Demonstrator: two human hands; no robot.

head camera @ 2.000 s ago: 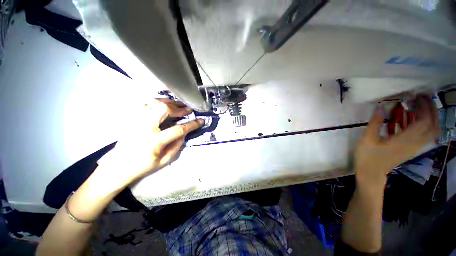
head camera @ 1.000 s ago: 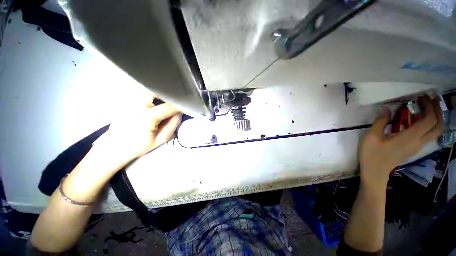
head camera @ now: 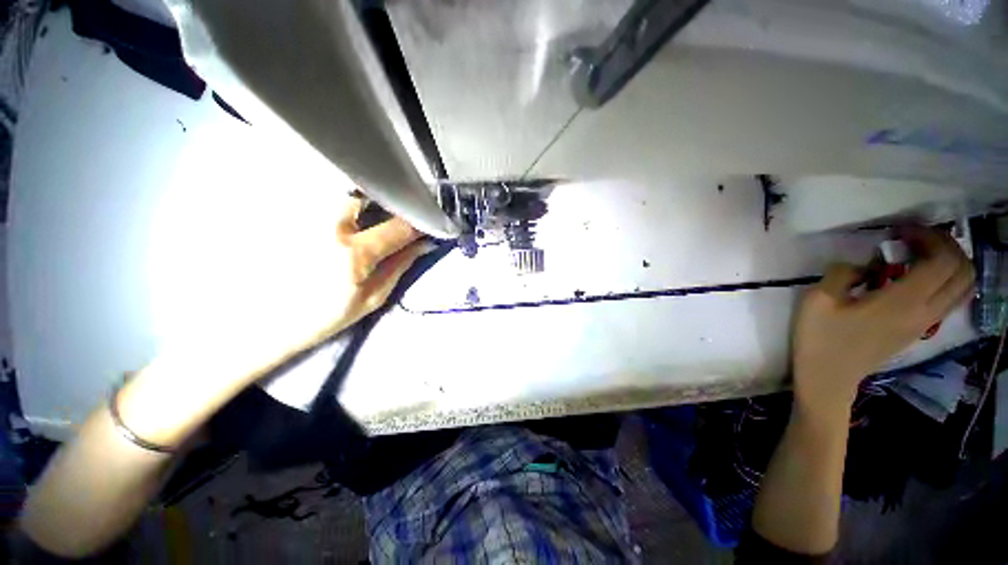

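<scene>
My left hand (head camera: 370, 263) is just left of the presser foot (head camera: 470, 234), its fingers pinching a dark fabric piece (head camera: 348, 359). The piece runs from near the foot under the hand and down over the table's front edge. A pale strip (head camera: 304, 375) shows beside it; glare washes out much of the hand. My right hand (head camera: 884, 304) is at the table's right end, its fingers curled around red-handled snips (head camera: 893, 272), mostly hidden by the fingers.
The white sewing machine head (head camera: 685, 121) spans the top, with a knurled screw (head camera: 528, 262) right of the foot. Dark pieces (head camera: 144, 53) lie at the upper left of the white table (head camera: 619, 348). A blue crate (head camera: 707, 502) is below, beside the plaid-covered lap (head camera: 492, 502).
The dark fabric has swung from the left of my left forearm to the front edge and lap side. My left fingers have moved back toward the foot. My right hand stays around the snips.
</scene>
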